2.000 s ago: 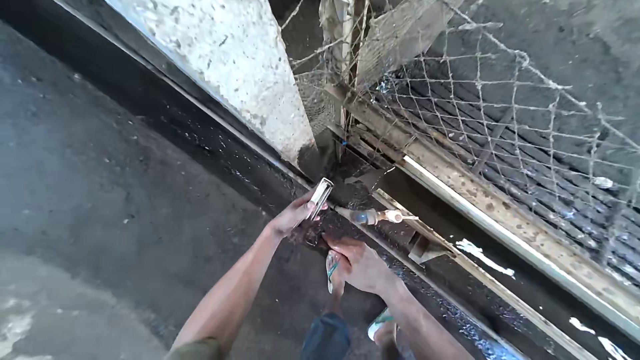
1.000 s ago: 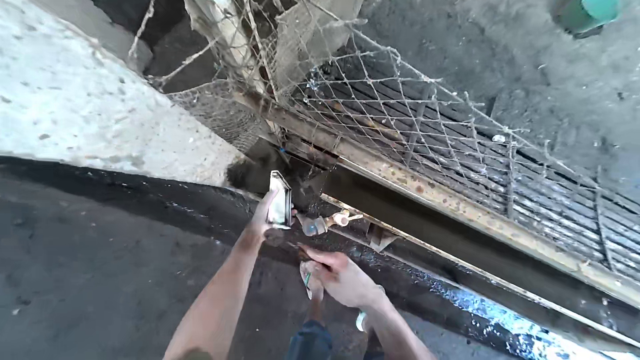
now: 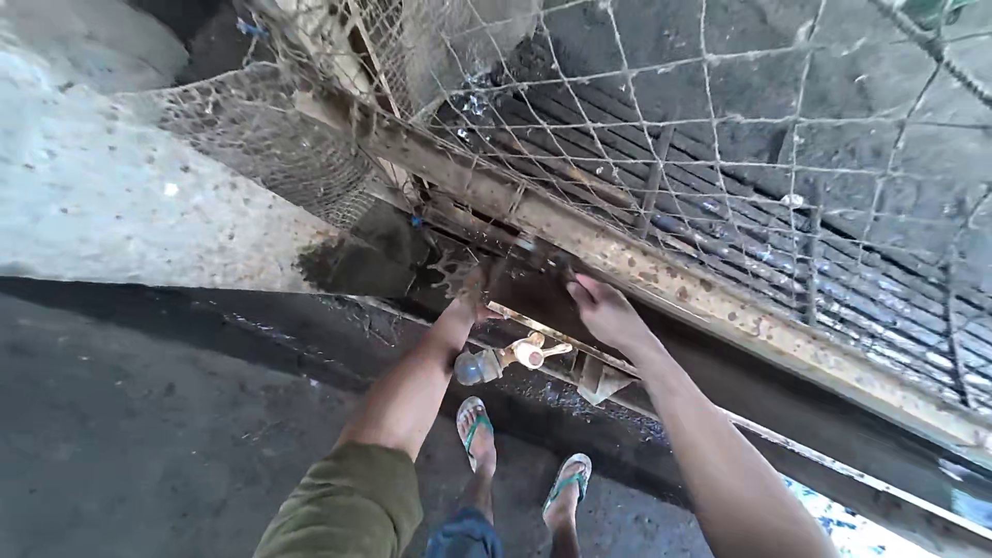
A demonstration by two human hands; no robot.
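Observation:
My left hand reaches into the near end of a long, dark metal trough. Its fingers are blurred and partly lost against the dark inside, so what it holds cannot be told. Over the trough, to the right, my right hand has its fingers curled on a small dark object, too blurred to name. A pale blurred patch shows between and beyond the hands. A tap with a light handle and a grey fitting sits outside the trough's near rim, below my hands.
Wire netting and a rusty metal beam run along the far side, with a slatted floor behind. A pale concrete pillar stands left. My feet, in flip-flops, are on the dark floor below.
Both hands have moved from the near side of the trough to over and into it. The rectangular metal item seen earlier in my left hand is no longer clearly visible. The view has turned and come closer.

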